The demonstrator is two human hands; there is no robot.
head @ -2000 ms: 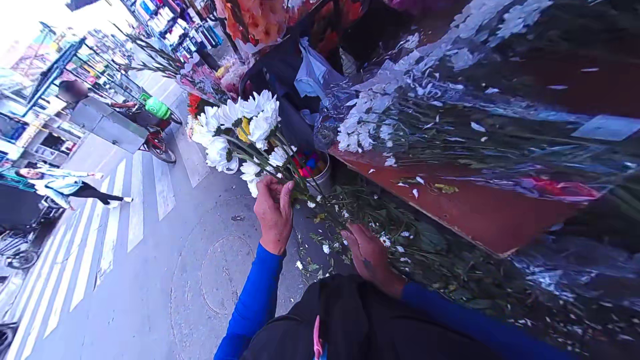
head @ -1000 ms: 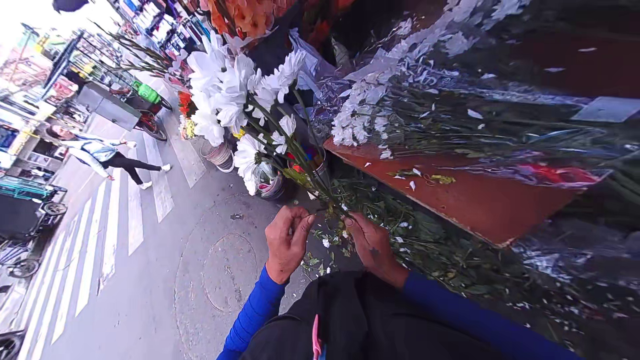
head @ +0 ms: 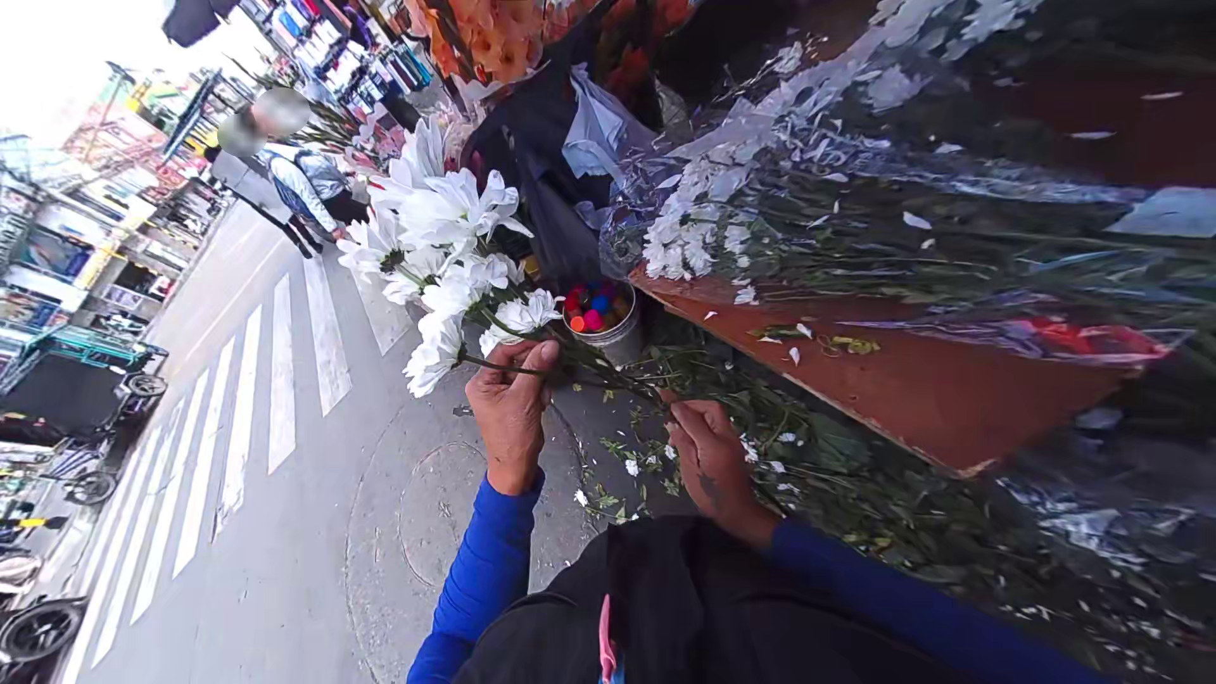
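Several white chrysanthemum-like flowers (head: 456, 256) on long green stems make a bunch that leans up and to the left in front of me. My left hand (head: 513, 404) pinches the stems just below the blooms, thumb against fingers. Farther down, my right hand (head: 708, 456) is closed around the lower stems. The stem ends are hidden by that hand. Just beyond the stems stands a pale bucket (head: 622, 339) with red, blue and orange round items inside.
At right, a reddish-brown board (head: 950, 389) bears plastic-wrapped white flowers (head: 703, 218). Cut leaves and stems (head: 836, 494) litter the ground below it. Orange flowers (head: 503, 38) and a black plastic bag (head: 546, 209) are beyond. A street crosswalk (head: 282, 380) and people (head: 304, 180) lie to the left.
My left hand has moved up the stems, from near my right hand to just under the blooms. A walking person has gone from the crosswalk's left side to farther up the street.
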